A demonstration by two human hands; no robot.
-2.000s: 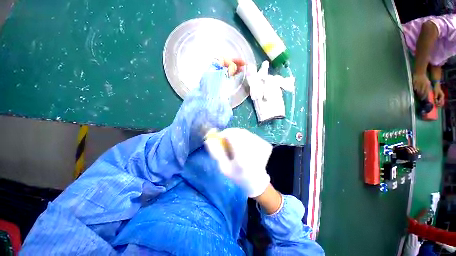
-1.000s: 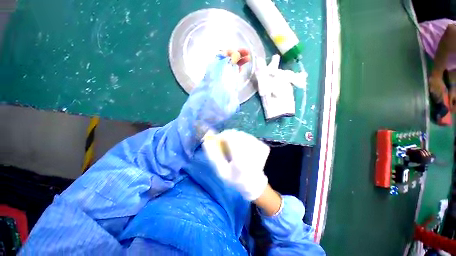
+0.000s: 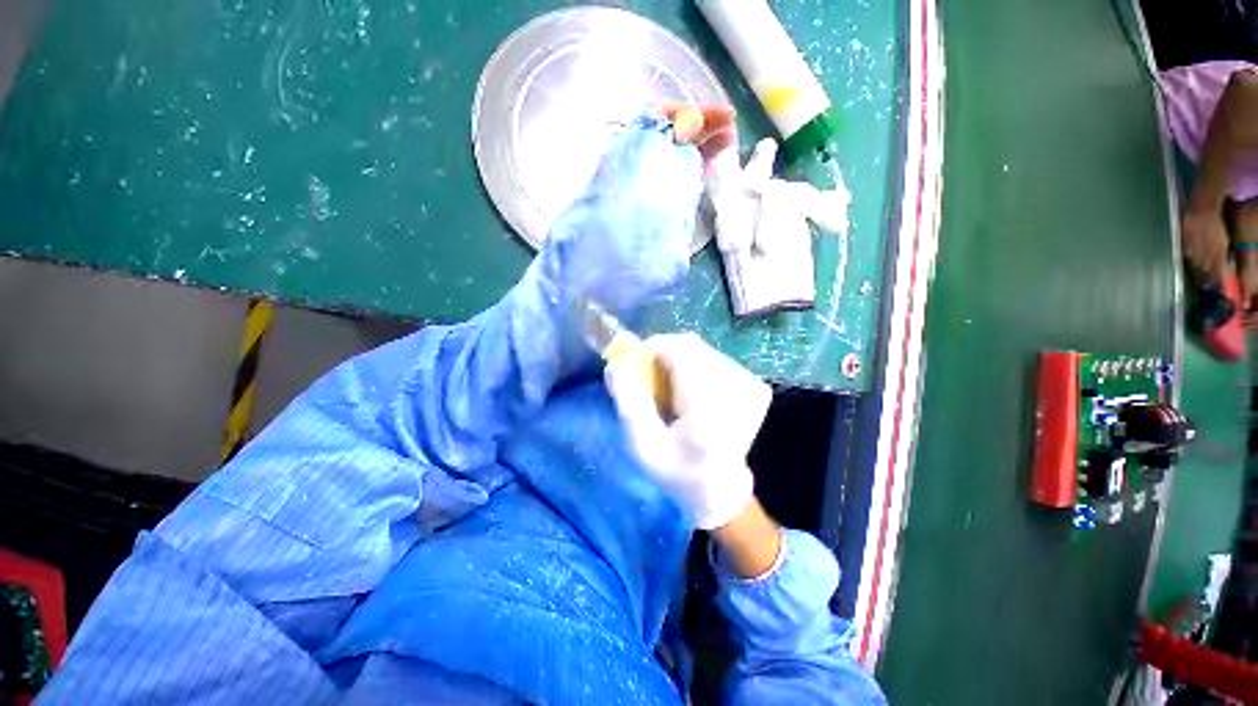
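Observation:
My right hand (image 3: pixel 697 428), in a white glove, grips a small yellow-brown item (image 3: pixel 636 359) with a pale tip. The tip is at my left sleeve (image 3: pixel 552 310), near the forearm; contact is unclear. My left hand (image 3: pixel 701 127) is bare, its fingers curled over the edge of a round clear plastic disc (image 3: pixel 513 138). The sleeve hides its palm, so I cannot tell whether it holds anything.
A white syringe (image 3: pixel 766 62) with a green cap and crumpled white gloves (image 3: pixel 767 241) lie on the green bench (image 3: pixel 345 166). A circuit board (image 3: pixel 1124 428) with a red bar sits on the belt (image 3: pixel 1007 593). Another person's arm (image 3: pixel 1221 152) is at far right.
My left hand has moved up and right, towards the syringe. My right hand has shifted slightly right and up, and the item's pale tip shows more clearly. The view has shifted a little.

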